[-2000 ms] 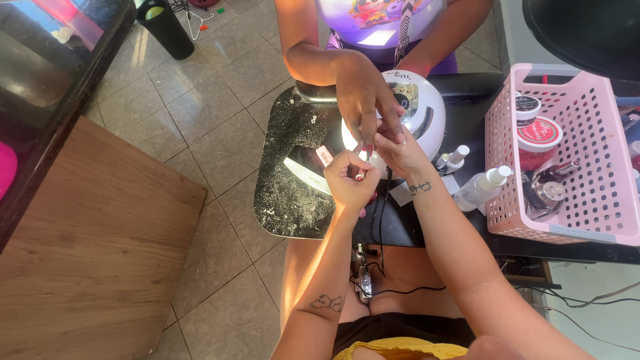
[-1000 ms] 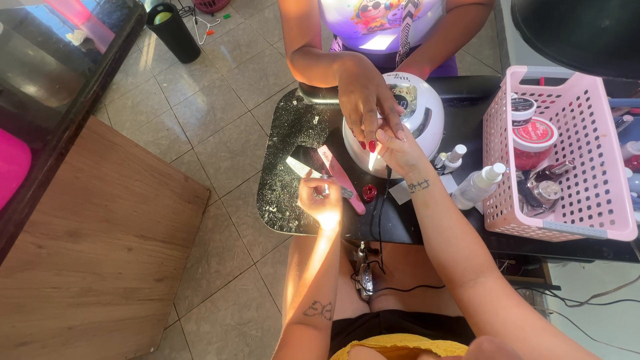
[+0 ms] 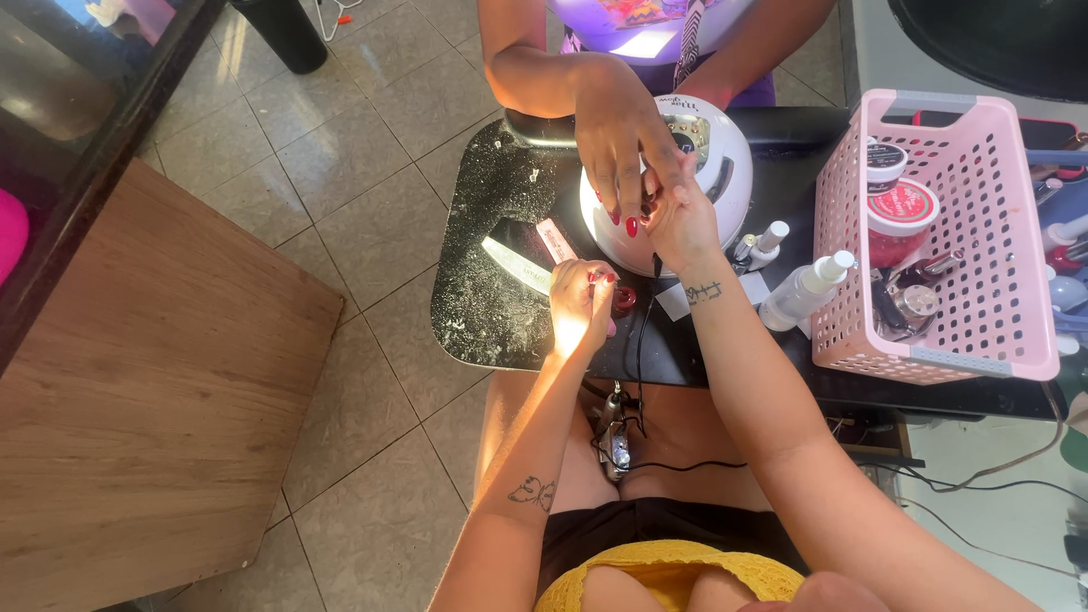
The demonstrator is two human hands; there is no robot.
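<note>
My right hand [image 3: 684,223] holds the fingers of another person's hand [image 3: 616,140], which has glossy red nails, above a white nail lamp [image 3: 735,161]. My left hand [image 3: 582,304] is lower and to the left, its fingers curled together; whether something thin is between them cannot be told. Right beside it is a small round red item [image 3: 623,299], perhaps an uncapped polish pot. A pale curved nail file [image 3: 516,267] and a pink nail file [image 3: 556,240] lie on the dusty black table [image 3: 489,319], partly hidden by my left hand.
White-capped bottles [image 3: 767,245] and a clear pump bottle [image 3: 803,293] stand right of my right wrist. A pink perforated basket [image 3: 841,280] holds jars and bottles. A black cord [image 3: 643,365] crosses the table edge. A wooden cabinet panel [image 3: 161,382] stands left.
My left hand has left the other person's nails, moved down over the files, then shifted right beside the red item. My right hand keeps its hold on the other person's fingers.
</note>
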